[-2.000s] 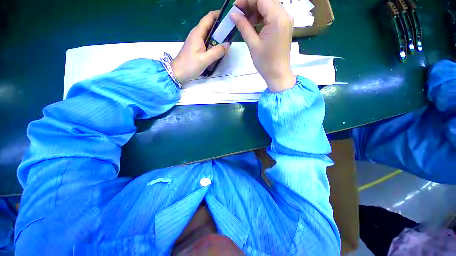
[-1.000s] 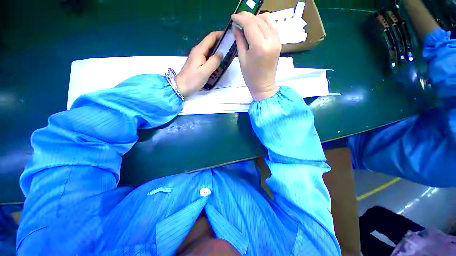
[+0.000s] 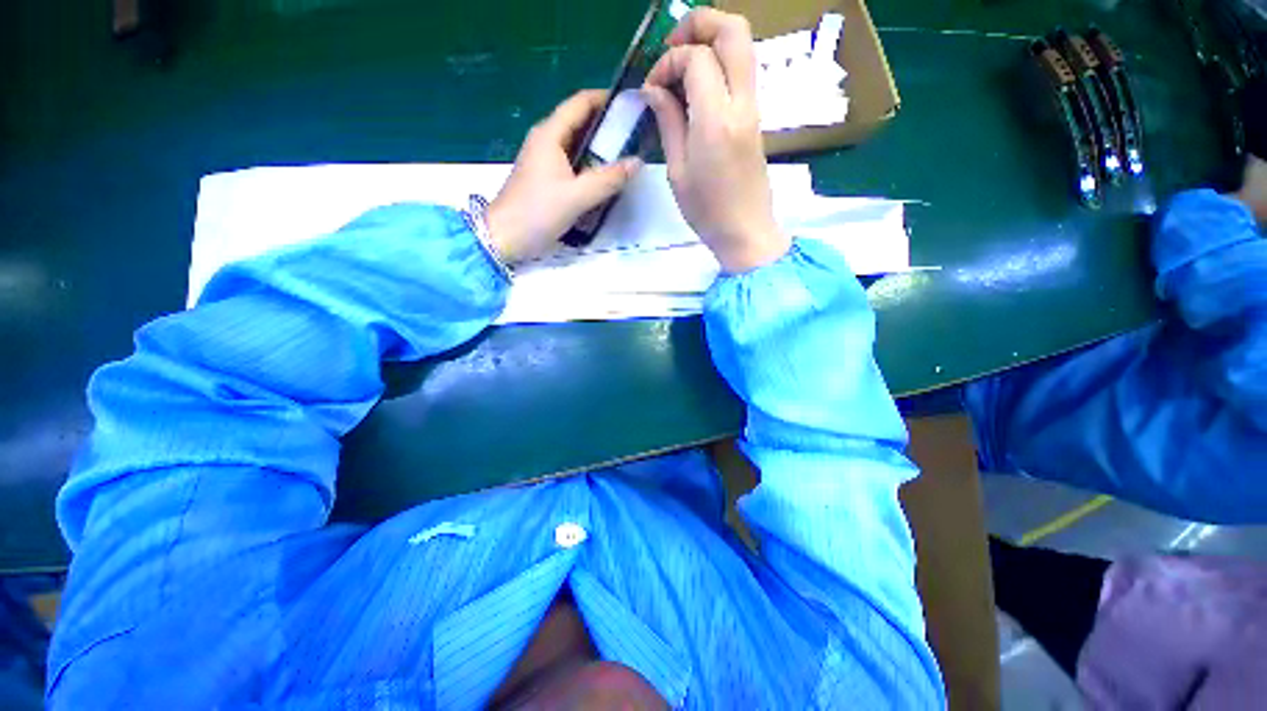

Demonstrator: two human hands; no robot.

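A narrow black device unit (image 3: 596, 220) is tilted over the white sheets, its upper end near the top edge of the picture. A small green part shows at that end. My left hand (image 3: 545, 188) holds the unit around its lower half. A white label (image 3: 618, 127) lies along the unit's face. My right hand (image 3: 709, 132) is over the unit, with thumb and fingertips together at the label's upper end. Whether the fingertips pinch the label is hard to tell. Long white sheets (image 3: 334, 190) lie stacked under my hands.
An open brown cardboard tray (image 3: 868, 84) with white pieces (image 3: 806, 86) stands behind the sheets. Several black curved units (image 3: 1091, 111) lie side by side at the right. A co-worker's blue sleeve (image 3: 1209, 264) is at the right edge. A large carton (image 3: 952, 556) stands below the bench edge (image 3: 639, 456).
The label shows more openly on the unit than one second ago, and my right hand has moved slightly at its upper end. The co-worker's hand has withdrawn from the grouped units.
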